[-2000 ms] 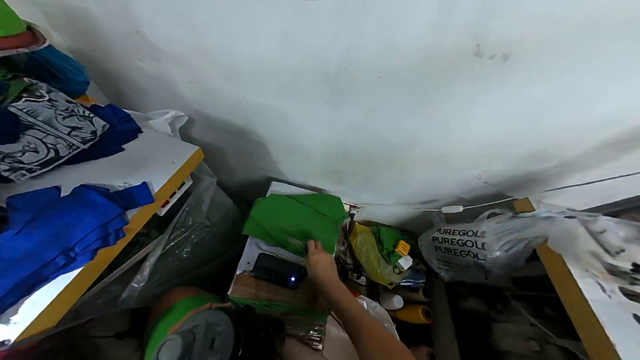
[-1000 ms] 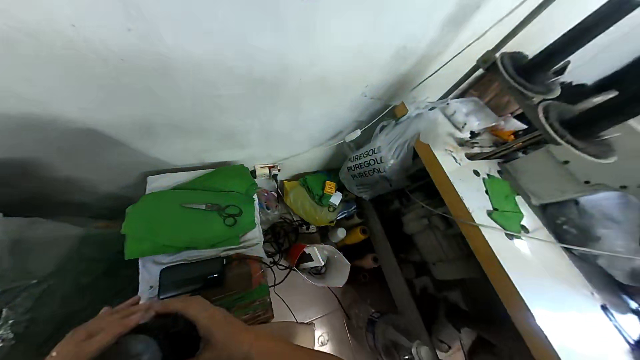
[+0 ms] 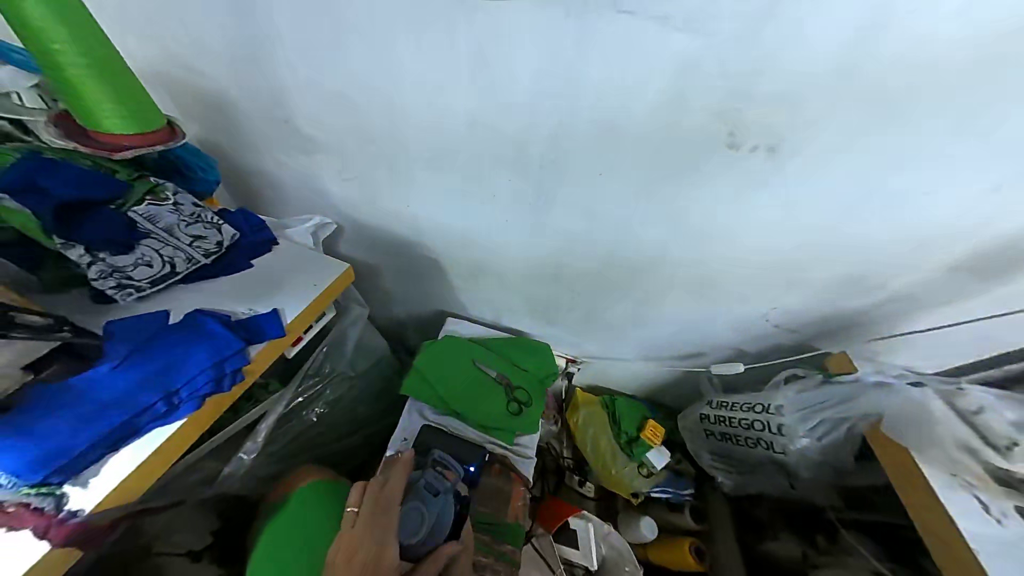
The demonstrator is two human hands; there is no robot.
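My left hand (image 3: pixel 370 520), with a ring on one finger, is curled around the left side of a dark bottle with a grey-blue lid (image 3: pixel 428 508) at the bottom centre. Part of my right hand (image 3: pixel 452 558) is at the bottle's lower right side; most of it is out of frame. Just beyond the bottle lies a dark flat device (image 3: pixel 450 450) with a small blue light, partly covered by the bottle. Behind the device, a pair of scissors (image 3: pixel 508 387) rests on green fabric pieces (image 3: pixel 456 376), over white cloth (image 3: pixel 416 418).
At left, a white table with a yellow edge (image 3: pixel 320 308) bears blue fabric pieces (image 3: pixel 152 384) and a green thread cone (image 3: pixel 88 68). Right of the scissors are a yellow plastic bag (image 3: pixel 596 444), cables and a white container (image 3: pixel 612 548). A printed plastic bag (image 3: pixel 748 436) sits by the right table.
Two seconds ago a hand was at the green fabric; now the scissors lie there uncovered and both hands are at the bottle. The view swung right and back.
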